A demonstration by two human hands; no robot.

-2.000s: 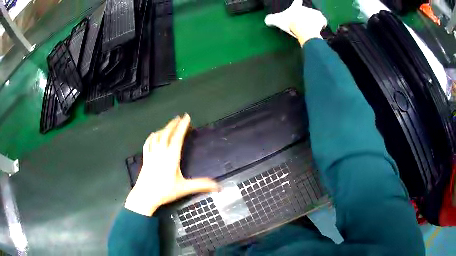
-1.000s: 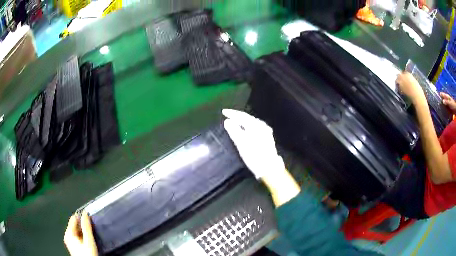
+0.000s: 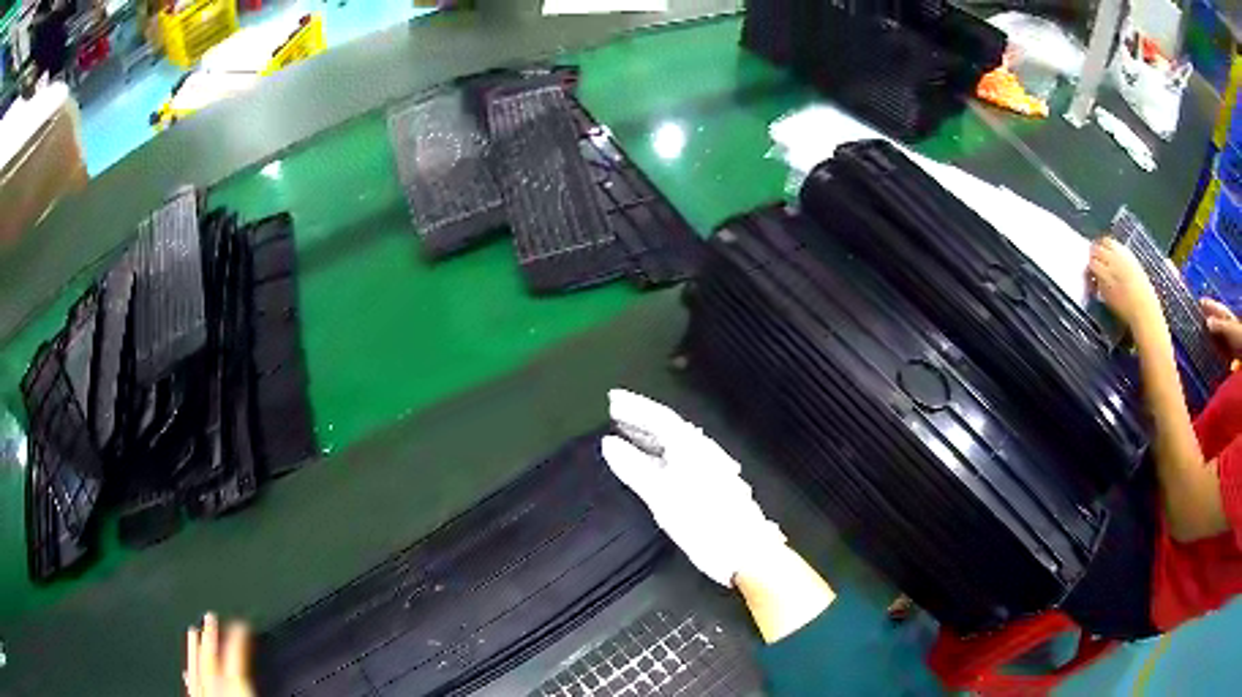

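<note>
A long black plastic panel [image 3: 463,586] lies slanted across the lower middle, its lower left part cut off by the picture's edge. My left hand [image 3: 221,660], bare, slightly blurred and mostly cut off by the bottom edge, has its fingers at the panel's left end. My right hand [image 3: 692,497], in a white glove, holds the panel's right end. The pad sheet [image 3: 647,660], a dark grid with pale gaps, shows at the bottom, on the near side of the panel.
Black panels stand on edge in a thick row [image 3: 899,395] at the right. Loose panels lie in piles at the left [image 3: 164,381] and far centre [image 3: 552,177]. A person in red [image 3: 1205,504] handles another sheet at the far right, beside a red stool [image 3: 1001,654].
Both hands came to the panel's two ends, my right hand from the far side. Since a second ago, the panel's ring mark and bright glare no longer show. The view has shifted.
</note>
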